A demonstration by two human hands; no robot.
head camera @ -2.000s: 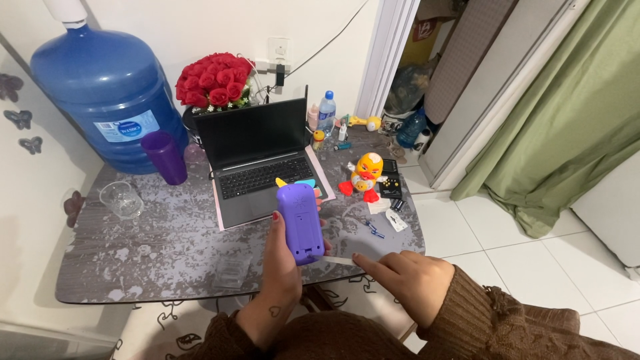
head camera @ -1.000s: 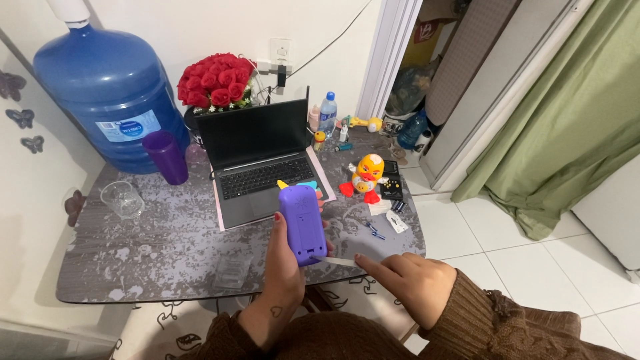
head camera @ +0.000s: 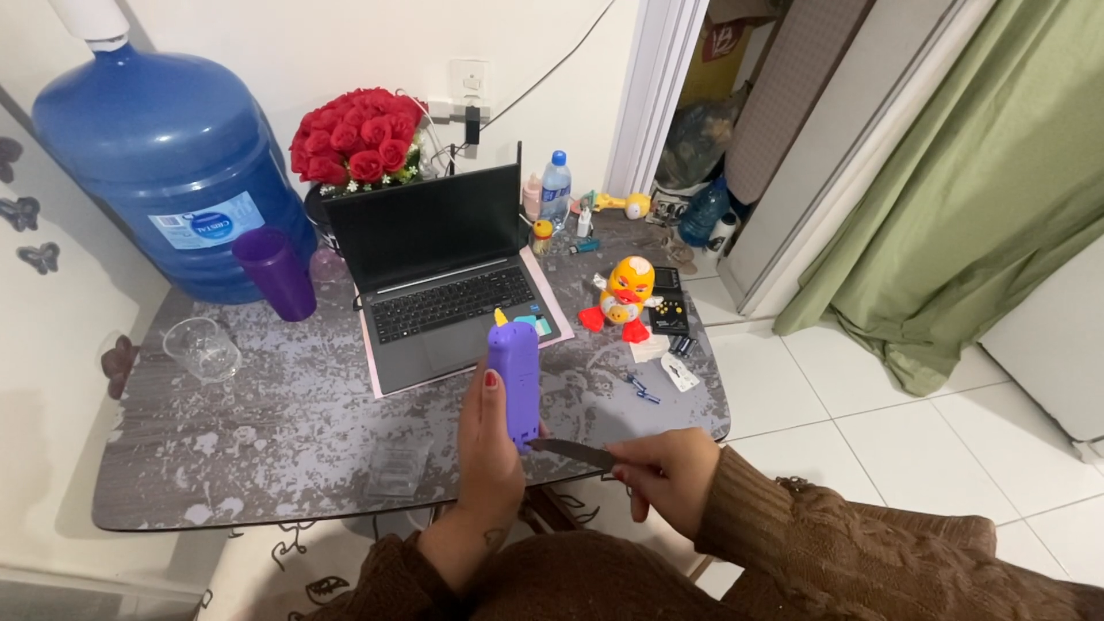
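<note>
My left hand (head camera: 493,431) holds a purple plastic toy (head camera: 515,375) upright above the table's front edge, its back toward me and a yellow horn at its top. In my right hand (head camera: 664,473) is a table knife (head camera: 573,452), its tip touching the toy's lower end. Behind the toy stands an open laptop (head camera: 448,302) with a dark screen. To the right are a yellow toy duck (head camera: 628,297), a black handheld game (head camera: 668,310), small batteries (head camera: 642,392) and a white card (head camera: 680,373). Clear plastic packaging (head camera: 397,468) lies left of my left hand.
On the table (head camera: 259,448) a glass (head camera: 203,352), a purple cup (head camera: 278,276) and a large blue water jug (head camera: 181,172) stand at left. Red flowers (head camera: 358,138) are behind the laptop; a water bottle (head camera: 556,191) and a small yellow-capped jar (head camera: 542,236) stand right of it.
The knife's blade, seen light before, now looks dark and broader, its tip still at the toy's lower end. My left hand keeps its hold on the toy.
</note>
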